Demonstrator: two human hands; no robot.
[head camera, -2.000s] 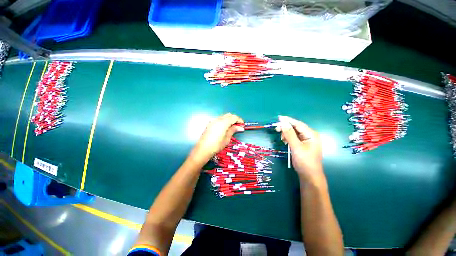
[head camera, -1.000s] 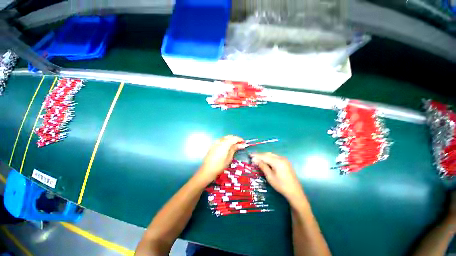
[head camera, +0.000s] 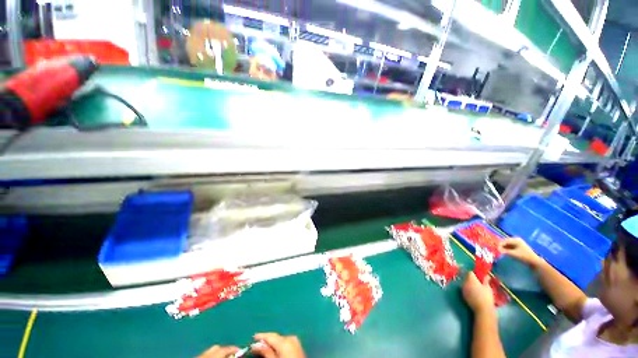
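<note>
My left hand and my right hand show at the bottom edge, mostly cut off. A thin pale and dark piece, seemingly a wire lead, lies between their fingertips and touches both. It is blurred. The pile between my forearms is out of view. A heap of red leads with pale ends lies at the far bench edge ahead of my hands. A second heap lies to its right, and a third further right.
A white box behind the bench holds a blue tray and clear plastic. An upper shelf crosses above, with a red and black tool at left. At right, a person handles red pieces near blue crates.
The view has swung up and to the right. My hands have dropped to the bottom edge, and the near pile has left the picture. The shelf, the neighbour and the blue crates have come into view.
</note>
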